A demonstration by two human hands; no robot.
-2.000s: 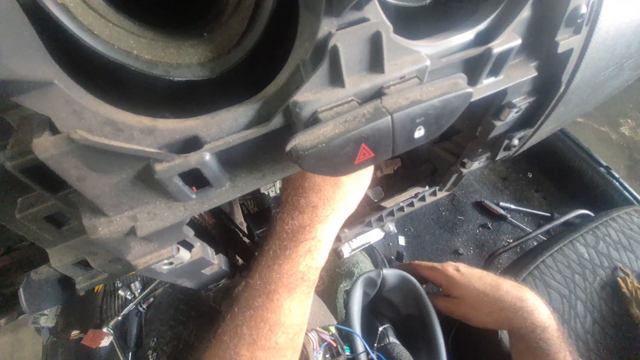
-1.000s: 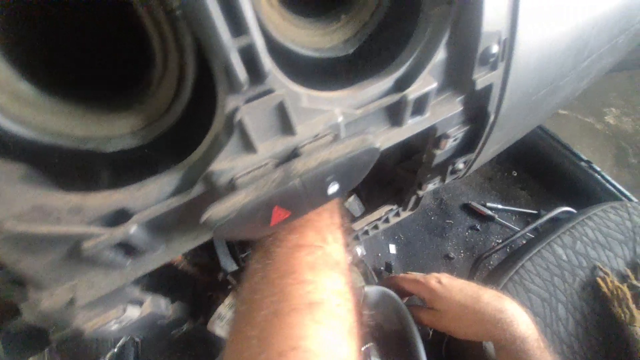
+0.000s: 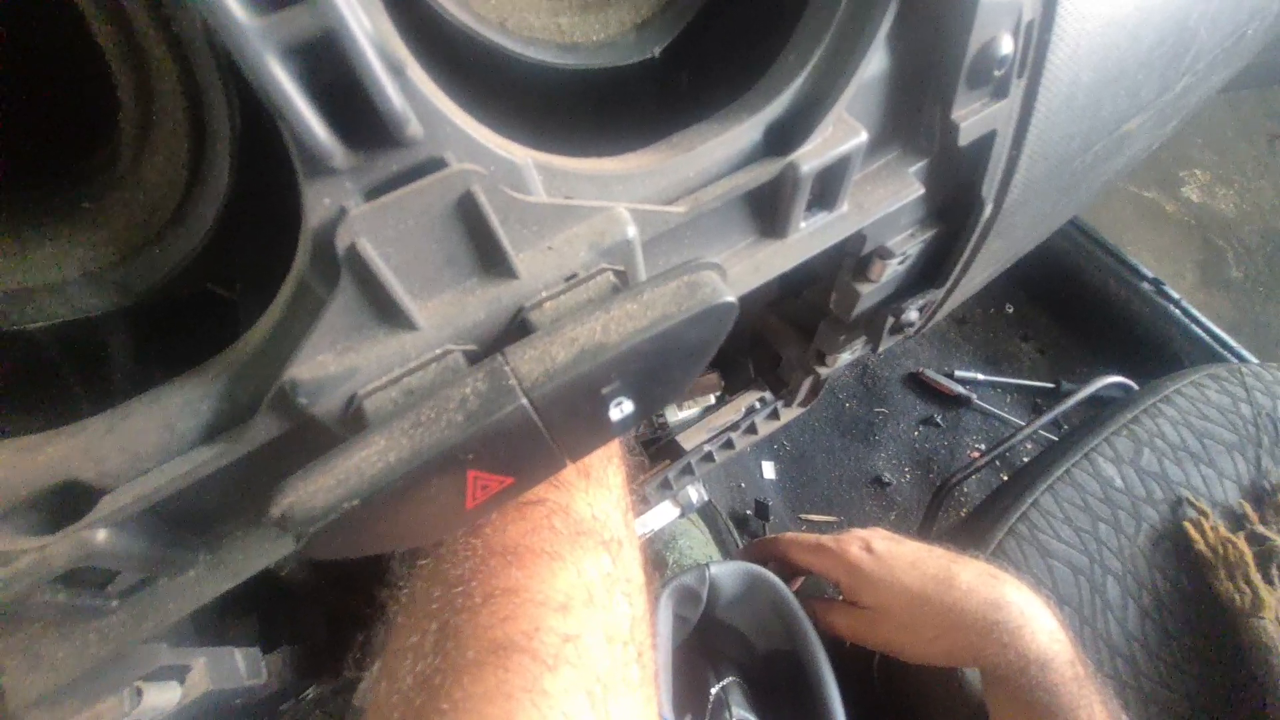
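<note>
My left forearm (image 3: 520, 610) reaches up behind the dashboard's switch panel; the hand itself is hidden there. Just above the forearm sit a hazard light switch (image 3: 488, 489) with a red triangle and a door lock switch (image 3: 620, 409), both in dusty black plastic. My right hand (image 3: 870, 590) is at the right, its fingers bent beside the rim of a dark gear lever gaiter (image 3: 740, 630). Part of its fingertips is hidden, so whether they grip anything is unclear.
The bare dashboard frame (image 3: 440, 250) with round openings fills the upper left. Screwdrivers (image 3: 945, 385) and small debris lie on the floor mat (image 3: 860, 440). A patterned seat (image 3: 1140, 500) carries a brown glove-like item (image 3: 1230, 560).
The view has shifted closer to the dashboard. My left forearm, earlier under the hazard switch, now passes behind the panel nearer the lock switch. My right hand stays beside the gaiter.
</note>
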